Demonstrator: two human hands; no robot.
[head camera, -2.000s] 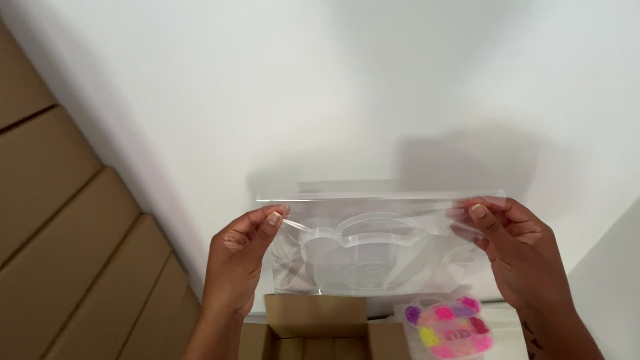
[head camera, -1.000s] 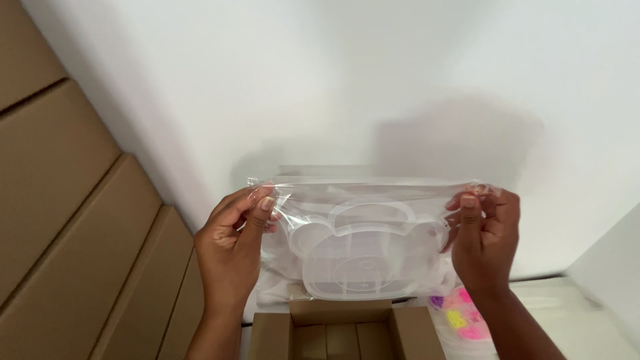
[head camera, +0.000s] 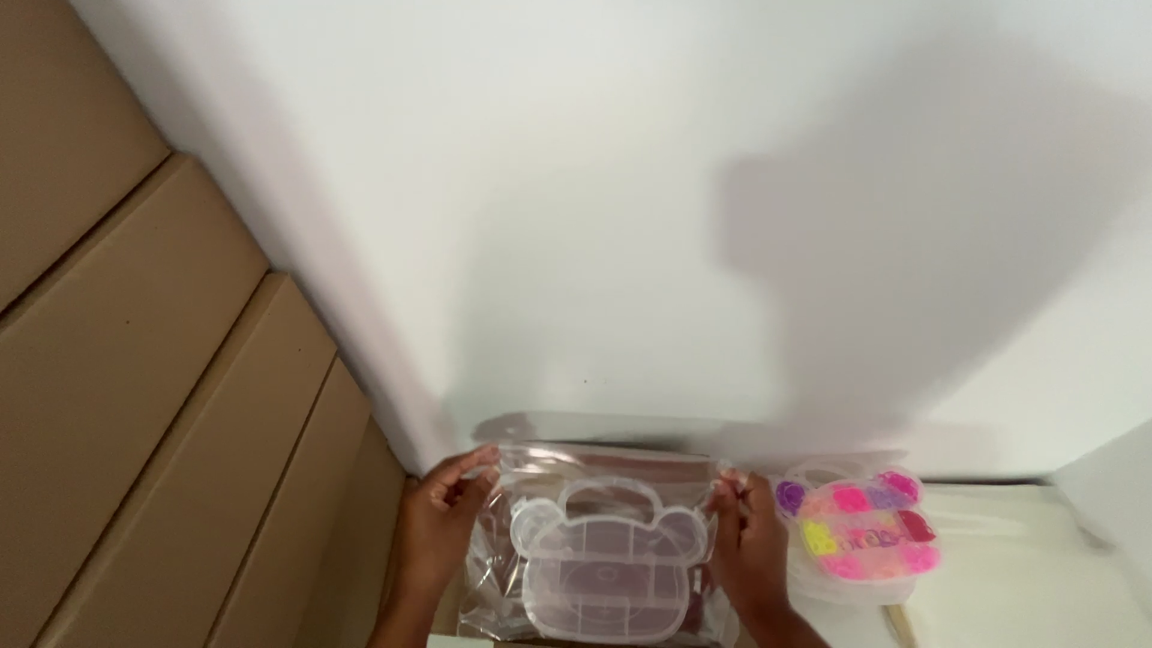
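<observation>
My left hand pinches the upper left corner of a clear plastic bag, and my right hand pinches its upper right corner. Inside the bag lies a translucent bear-shaped compartment case with rounded ears and a loop handle at the top; its compartments look empty. Right of my right hand, a similar bear-shaped case holds pink, purple, yellow and red contents. The bag hangs over a cardboard box, most of which it hides.
Stacked cardboard boxes line the left side. A white wall rises behind the bag. At the right is a pale flat surface, with the filled case near its left side.
Both hands have lowered the bag with the case in it, in front of the cardboard box. The view has shifted, and the filled case now shows fully beside my right hand.
</observation>
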